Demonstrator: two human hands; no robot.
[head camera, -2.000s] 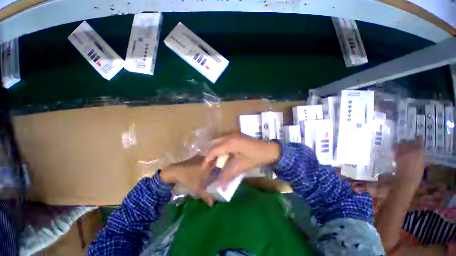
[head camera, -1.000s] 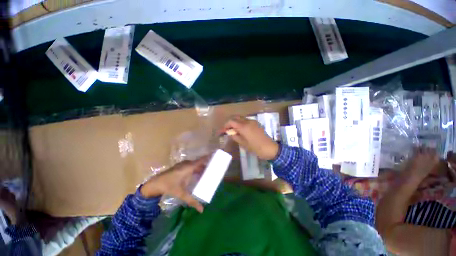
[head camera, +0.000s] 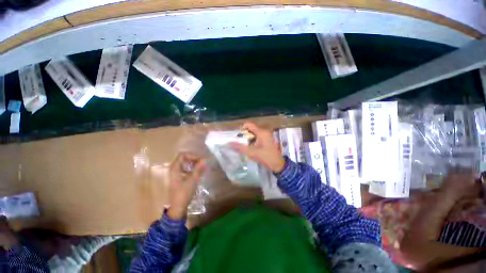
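My right hand (head camera: 261, 148) holds a white retail box (head camera: 234, 160) near its upper end, above the cardboard sheet; the box is blurred and its lower end points toward me. A small yellowish piece shows at the right fingertips. My left hand (head camera: 185, 178) is raised to the left of the box, apart from it, fingers curled; whether it pinches something small or clear is blurred. Crinkled clear plastic (head camera: 198, 202) lies beside the left hand on the cardboard sheet (head camera: 90, 176).
Several white boxes (head camera: 168, 74) lie on the green belt (head camera: 256, 69). Bagged boxes (head camera: 379, 141) are piled at right, below a grey diagonal brace (head camera: 410, 74). Another person's arm (head camera: 447, 213) is at right; a dark sleeve (head camera: 24, 258) and a box (head camera: 18, 205) are at left.
The box has gone from my left hand to my right hand and moved up. My left hand has let go and risen. More belt boxes show at left.
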